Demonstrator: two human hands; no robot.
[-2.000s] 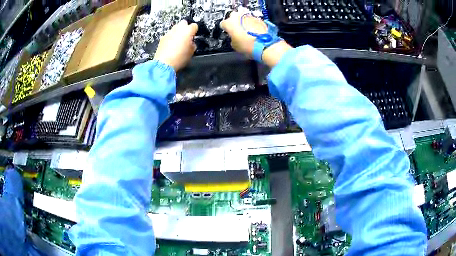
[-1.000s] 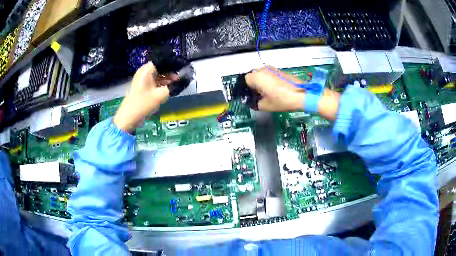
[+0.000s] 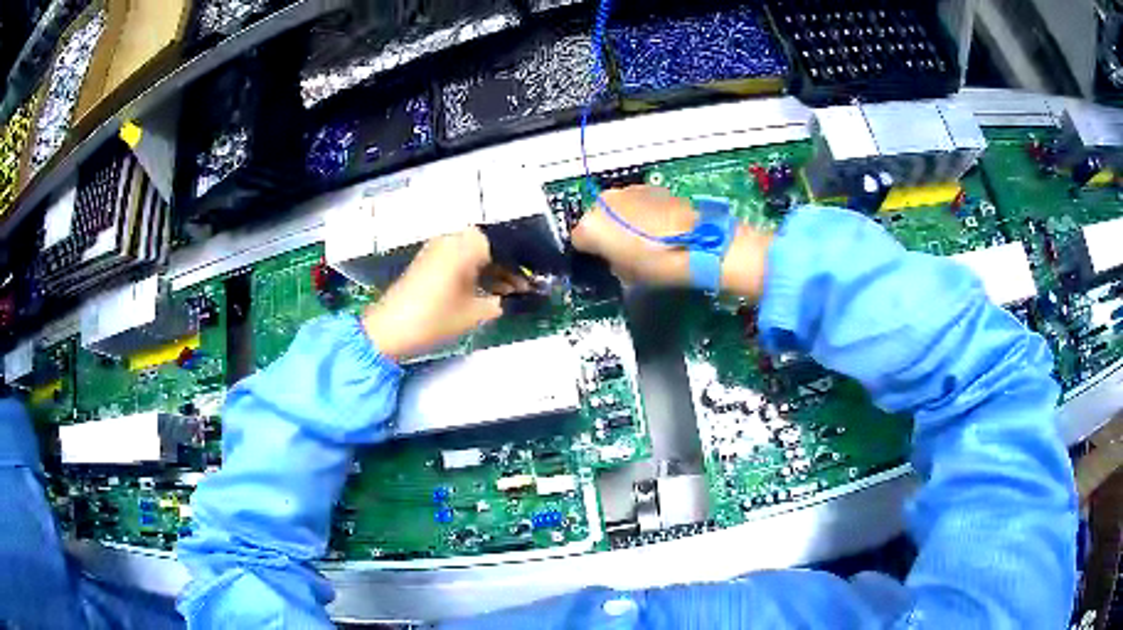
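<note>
The large green circuit board (image 3: 406,502) lies in front of me, with a tall finned heat sink (image 3: 370,228) at its far edge and a long white-silver heat sink (image 3: 499,388) across its middle. My left hand (image 3: 434,295) is at the right end of the finned heat sink, its black-covered fingertips closed around a small blurred silvery part over the board. My right hand (image 3: 643,236) is just to the right, palm down over the board's far right corner. Its dark fingertips are low and blurred, and whether they hold anything is not clear.
A grey carrier bar (image 3: 665,382) separates this board from the right-hand board (image 3: 770,431). Behind the silver rail (image 3: 739,121) stand bins of blue parts (image 3: 696,52) and silvery parts (image 3: 530,89). A coiled blue cord (image 3: 600,62) hangs down to my right wrist. Another blue sleeve (image 3: 31,517) shows at far left.
Both hands came down from the upper-shelf tray of silvery parts to the board. In the last second my left hand moved right and down, closer to my right hand.
</note>
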